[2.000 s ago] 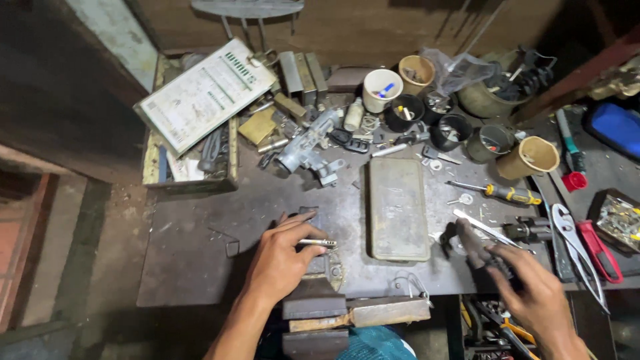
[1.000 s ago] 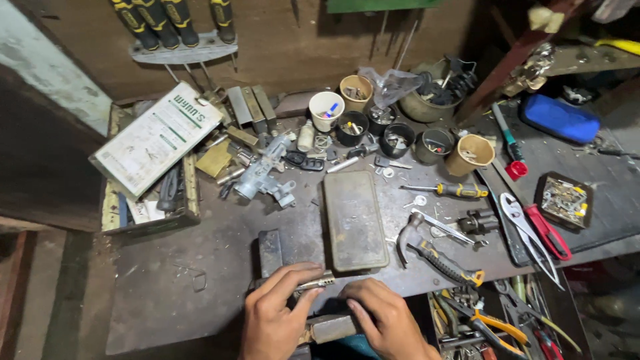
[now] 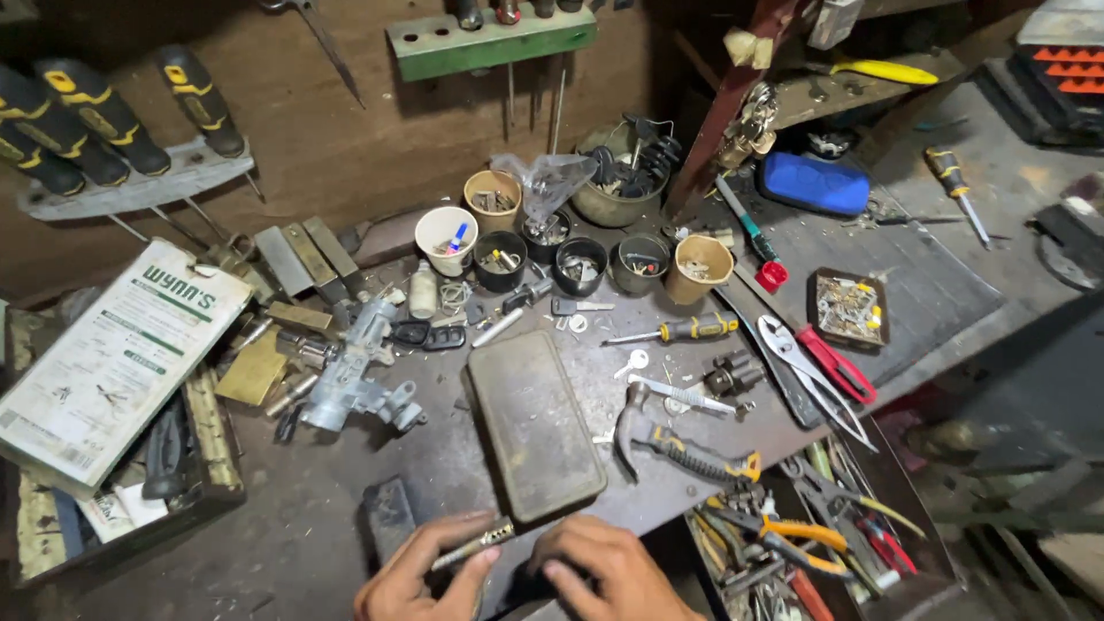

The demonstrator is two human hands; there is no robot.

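At the bottom centre, my left hand (image 3: 431,573) grips a small metal lock cylinder (image 3: 485,542) between thumb and fingers; a row of slots shows at its upper end. Beside it on the right is my right hand (image 3: 604,573), its fingers curled downward; its fingertips are partly hidden, and whether it holds anything does not show. A worn rectangular box (image 3: 536,423) lies just above both hands. A dark metal block (image 3: 390,517) is next to my left hand. The claw hammer (image 3: 690,448) lies to the right of the box.
Cups of small parts (image 3: 580,267) line the back of the bench. An ignition lock housing (image 3: 349,375) lies left of centre, near a cardboard box (image 3: 121,354). Slip-joint pliers (image 3: 806,371) and a screwdriver (image 3: 673,329) are at the right. An open drawer (image 3: 936,552) holds pliers and tools.
My right hand has moved from the right side of the bench to beside my left hand. The hammer now lies on the bench right of the box. The view has shifted.
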